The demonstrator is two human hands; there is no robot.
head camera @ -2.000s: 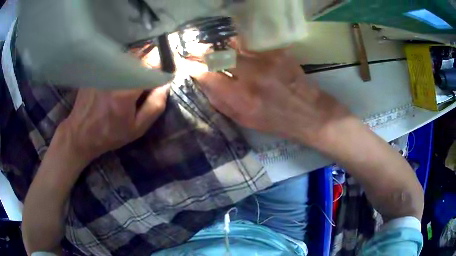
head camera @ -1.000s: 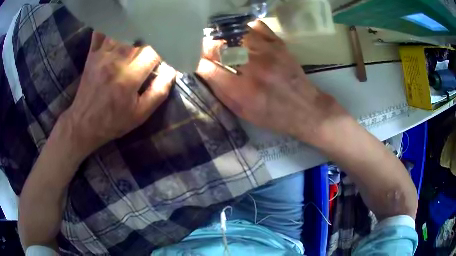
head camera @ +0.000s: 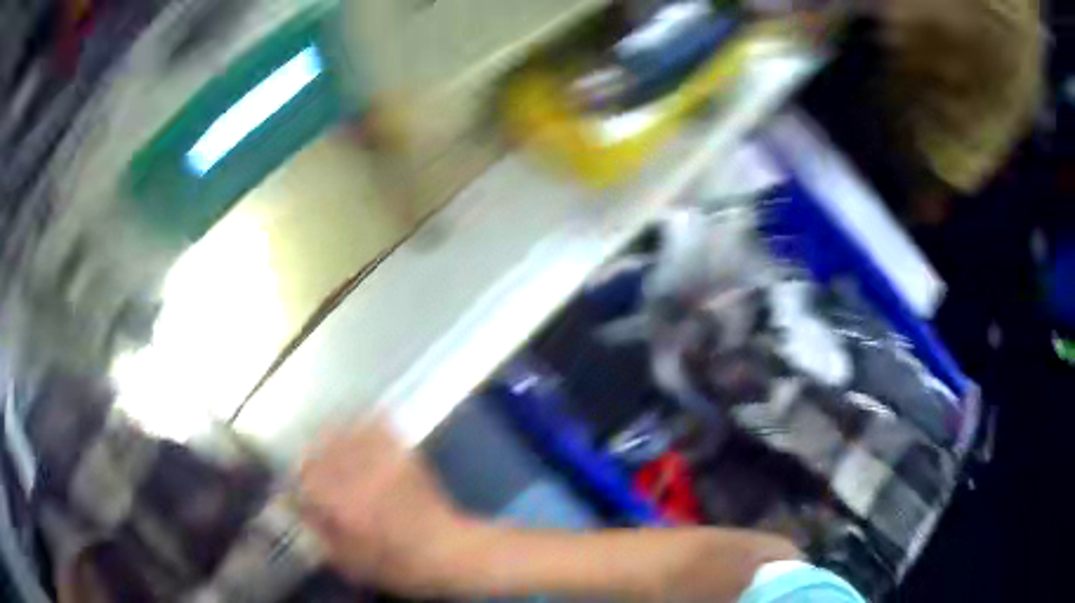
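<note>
The frame is strongly blurred. The plaid garment piece lies at the lower left, beside the glaring lamp light. My right hand is at the table's front edge, at the right side of the plaid cloth. Its fingers are too blurred to tell whether they grip the cloth. A small skin-coloured patch shows at the lower left edge among the plaid; it may be part of my left hand, but this is unclear. The sewing machine's green panel with a lit display is at the upper left. The needle area cannot be made out.
The white table runs diagonally, with a yellow box at its far end. Below it, a blue bin holds plaid pieces, whitish pieces and a red item. A brown shape is at the upper right.
The view has swung to the right, bringing the bin into fuller view. My right hand has left the needle area for the table's front edge. My left hand is no longer clearly visible.
</note>
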